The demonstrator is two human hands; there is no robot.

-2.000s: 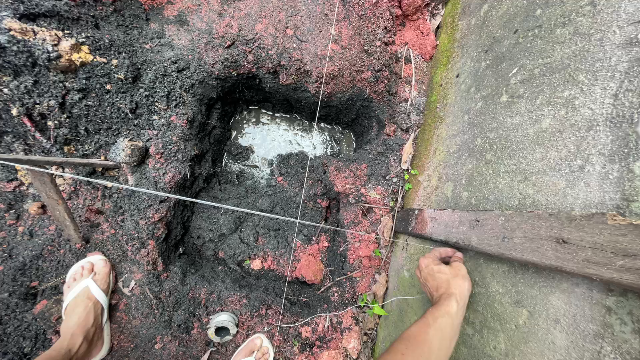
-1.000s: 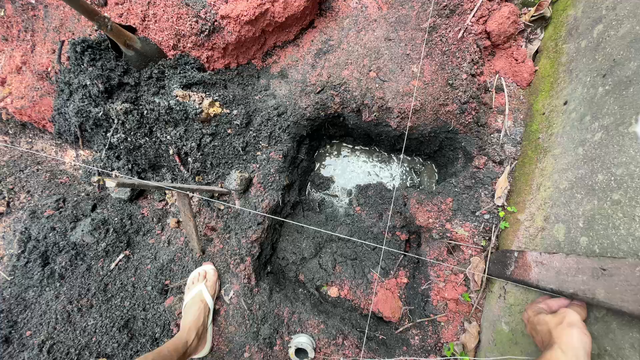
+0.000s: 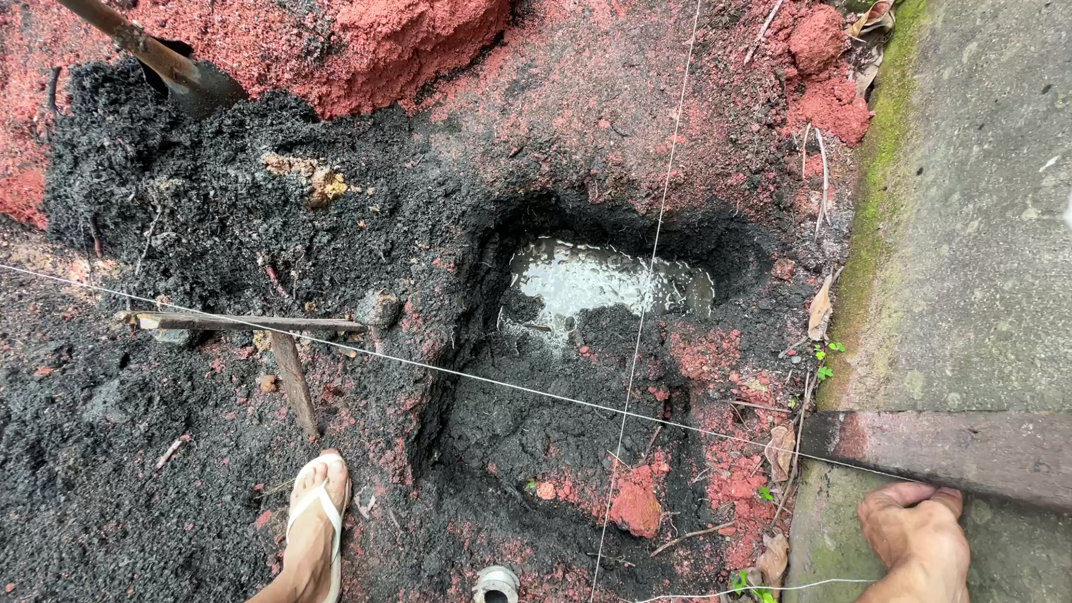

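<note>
At the lower right, my right hand (image 3: 914,529) pinches a white string (image 3: 519,387) against the lower edge of a weathered wooden board (image 3: 946,452). The board lies on a concrete slab (image 3: 963,251). From my fingers the string runs taut to the left, over a dug pit (image 3: 536,427) in dark soil. A second string (image 3: 670,159) crosses it above the pit. Murky water (image 3: 586,280) fills the upper part of the pit. A loose string end (image 3: 754,591) passes below my wrist. My left hand is not in view.
A digging tool (image 3: 180,71) stands in a dark soil heap (image 3: 209,184) beside red earth (image 3: 394,50). Two joined wooden sticks (image 3: 251,323) lie left of the pit. A foot in a white flip-flop (image 3: 318,519) and a pale pipe piece (image 3: 496,584) are at the bottom.
The view has shifted left and up, bringing the digging tool into sight. My right hand stays at the board's edge, its fingers now up against the board, where two seconds ago they were slightly below it.
</note>
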